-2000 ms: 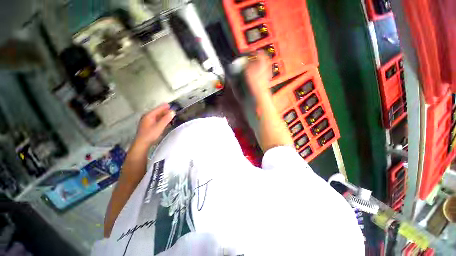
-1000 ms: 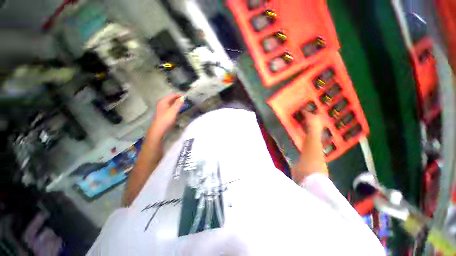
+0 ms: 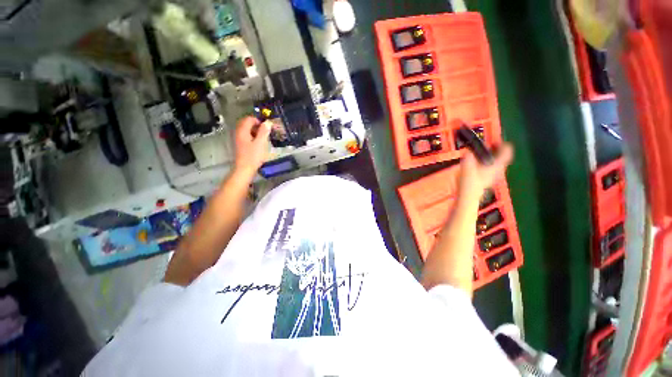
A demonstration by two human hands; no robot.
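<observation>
My left hand point(image 3: 254, 143) is at the front left of the right machine's black fixture point(image 3: 298, 118). Its thumb and fingers pinch a device unit point(image 3: 276, 130) with a yellow spot; the fingers partly hide it. My right hand point(image 3: 485, 173) holds a black device unit point(image 3: 475, 143), tilted, over the lower right of the upper red tray point(image 3: 460, 81). That tray has several units down its left column and one near my right hand. The lower red tray point(image 3: 427, 202) lies partly under my right forearm, with several units in its right column.
A second machine fixture point(image 3: 199, 114) holds a unit on the left. A small bluish display point(image 3: 278, 166) and an orange-red button point(image 3: 352, 146) are on the machine front. A blue illustrated mat point(image 3: 121, 247) lies lower left. More red trays point(image 3: 609, 195) stand beyond the green surface point(image 3: 541, 184).
My right hand has moved up from the lower tray to the upper one, now with a unit. My left hand has moved from the machine's front edge onto the fixture, which sits further forward.
</observation>
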